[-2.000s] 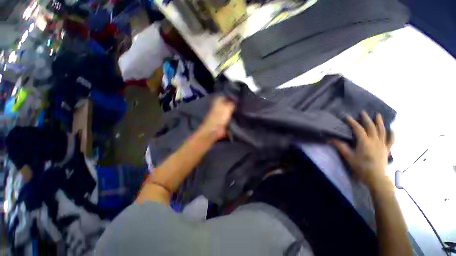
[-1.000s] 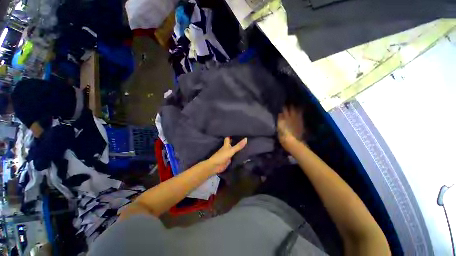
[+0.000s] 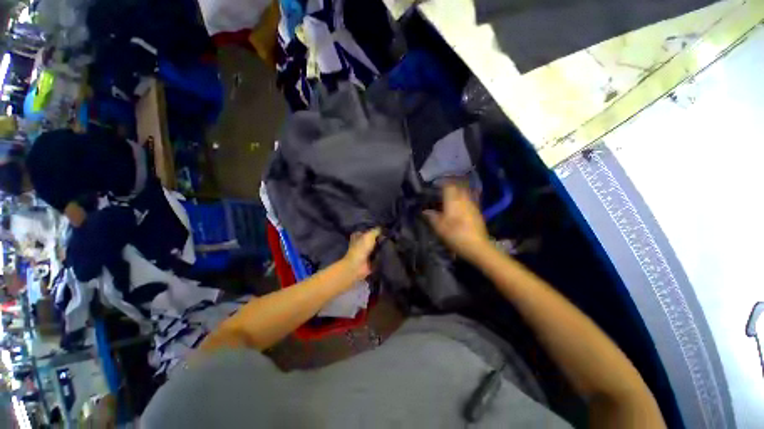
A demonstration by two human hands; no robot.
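A large bunched dark grey cloth (image 3: 360, 159) lies over a bin to the left of the table, below its edge. My left hand (image 3: 363, 251) is closed on a fold at the near side of the cloth. My right hand (image 3: 456, 219) is at the right side of the bunch, slightly blurred, with its fingers at a dark fold; whether it grips the cloth is unclear. The cloth between the hands is gathered and hides what lies under it.
The white table (image 3: 704, 209) has a printed ruler strip (image 3: 645, 260) along its edge. A flat grey panel (image 3: 570, 29) lies at the top right. A red bin rim (image 3: 331, 328) shows under the cloth. A blue crate (image 3: 219, 226) and dark and white cloth piles (image 3: 134, 243) are at left.
The grey cloth has left the table and now lies bunched over the bin. Both hands moved down to it. Over the last second the cloth became more gathered, and my left hand closed on it.
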